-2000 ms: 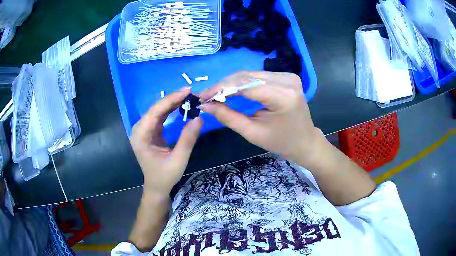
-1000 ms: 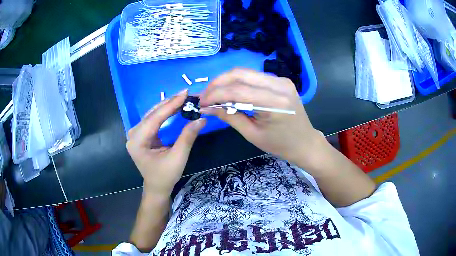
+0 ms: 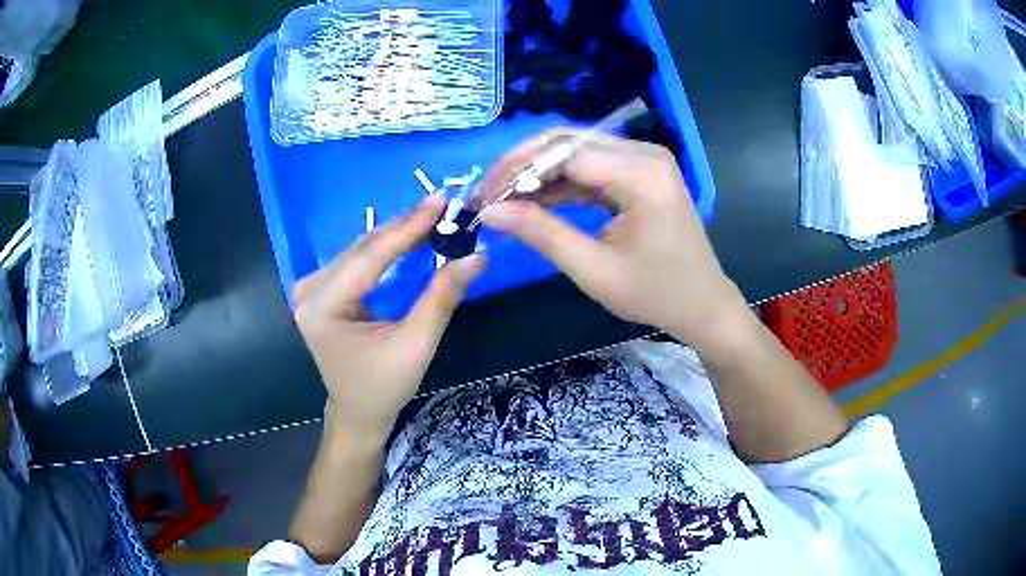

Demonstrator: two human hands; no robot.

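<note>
My left hand (image 3: 377,309) pinches a small black housing (image 3: 453,240) between thumb and fingers, over the near side of the blue tray (image 3: 338,186). Short white parts stick out of the housing. My right hand (image 3: 619,225) holds a wire-lead component (image 3: 538,169) between thumb and fingers, tilted, its white stick pointing up and right. Its fine end is at the housing; whether it is inside cannot be told. Loose short white sleeves (image 3: 424,180) lie on the tray floor. The right fingers are slightly blurred.
A clear box (image 3: 277,96) of white leads and a pile of black housings (image 3: 574,56) are in the tray. Clear boxes of white strips (image 3: 96,253) stand left and right (image 3: 866,169). A small blue bin (image 3: 956,191) is at far right, a red stool (image 3: 838,321) below.
Both hands have moved slightly right with the housing. The wire-lead component has swung from nearly level to tilted, its white stick now pointing up and right. The housing's angle has changed.
</note>
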